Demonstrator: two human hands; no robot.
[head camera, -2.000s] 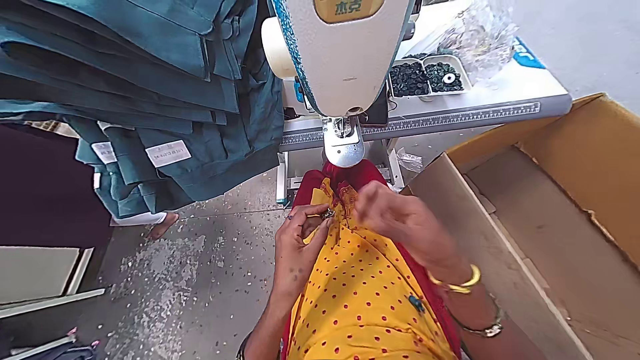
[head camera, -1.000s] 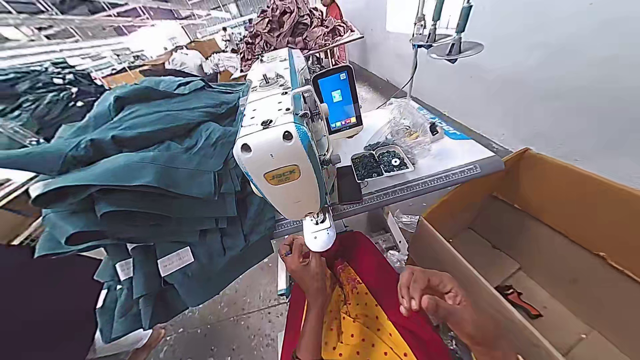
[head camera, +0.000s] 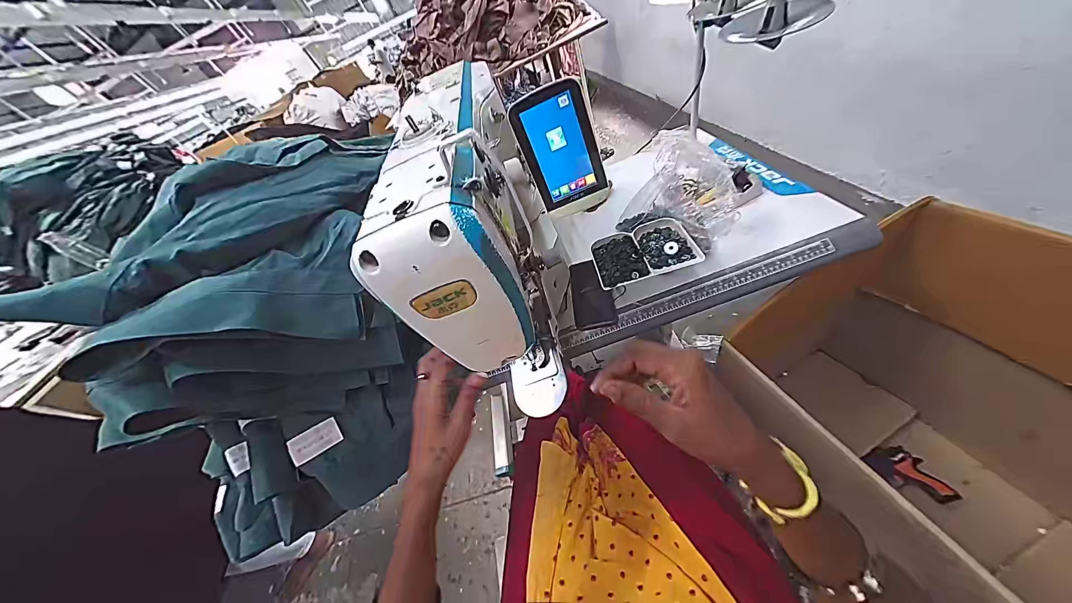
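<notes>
A white and blue Jack sewing machine (head camera: 452, 276) stands in the middle, its rounded white work plate (head camera: 538, 387) low at the front. Left of the plate is my left hand (head camera: 442, 410), fingers apart and holding nothing, close to a stack of dark teal garments (head camera: 276, 293). On the plate's other side my right hand (head camera: 670, 398) hovers over the red and yellow dotted cloth (head camera: 620, 519) on my lap. Its thumb and fingers are bent toward each other; whether something small is between them is unclear. Right of the machine head, a two-part white tray (head camera: 645, 255) holds dark buttons.
A touch screen (head camera: 557, 146) stands behind the tray, and a clear plastic bag (head camera: 687, 180) lies beside it. An open cardboard box (head camera: 837, 435) at the right holds an orange and black hand tool (head camera: 913, 476). Brown fabric (head camera: 494, 29) is heaped at the back.
The view has risen from my lap to the machine since the first frame. My left hand has come away from the work plate with its fingers spread; my right hand has moved nearer the plate.
</notes>
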